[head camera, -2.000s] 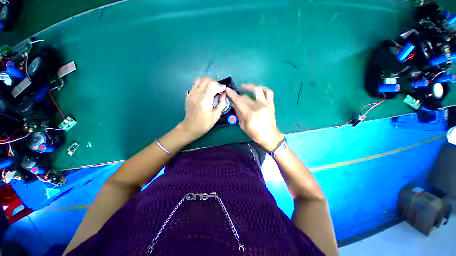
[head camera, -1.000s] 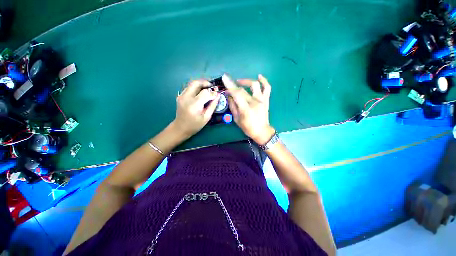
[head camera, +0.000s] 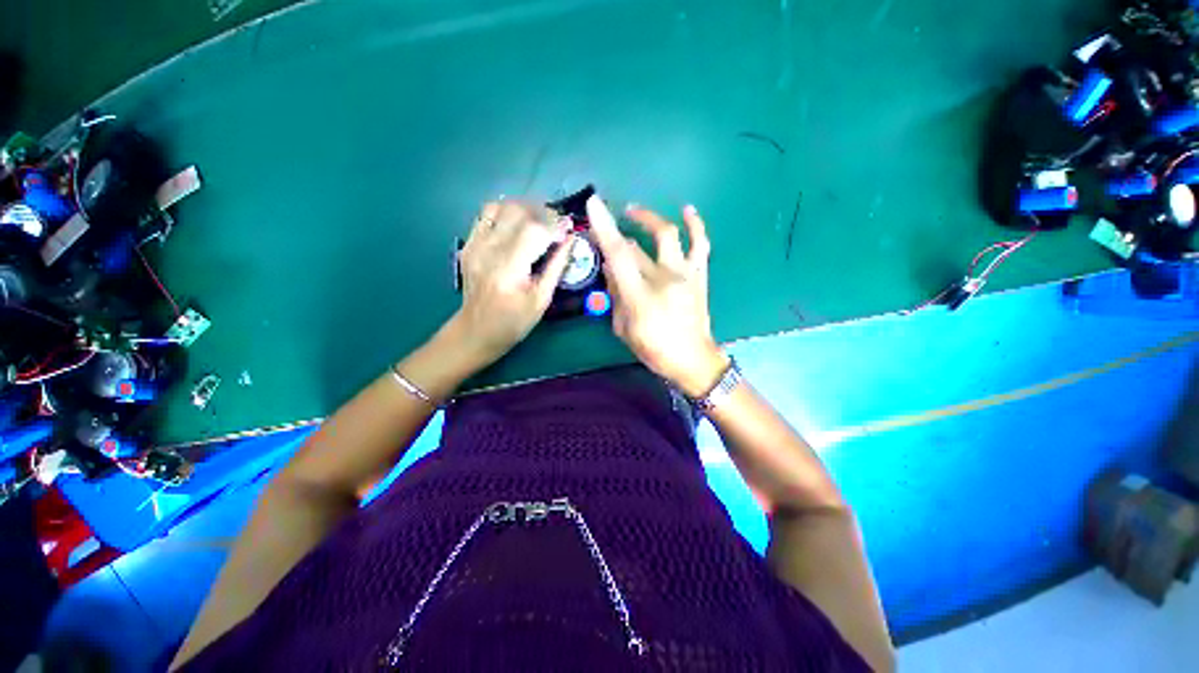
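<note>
A black plastic housing (head camera: 575, 203) lies on the green bench (head camera: 408, 171) close in front of me, mostly covered by my hands. A silver-white disc (head camera: 579, 262) shows in it, with the blue battery cell (head camera: 597, 302) end-on just below. Thin red wire shows near the fingertips. My left hand (head camera: 502, 274) is at the housing's left side, fingers bent over its upper part. My right hand (head camera: 658, 287) is at its right side, index fingertip at the upper part and the other fingers spread. What the fingertips pinch is too small to tell.
Part-assembled units (head camera: 99, 289) with blue cylinders and loose wires are piled at the left. More units (head camera: 1049, 158) are piled at the right, with a red-wired piece (head camera: 968, 288) near the bench edge. A cardboard box (head camera: 1141, 536) stands on the floor at the lower right.
Both hands and the housing have shifted slightly left since the oldest frame. The silver-white disc is more exposed now. The fingers have changed position over the housing's upper part.
</note>
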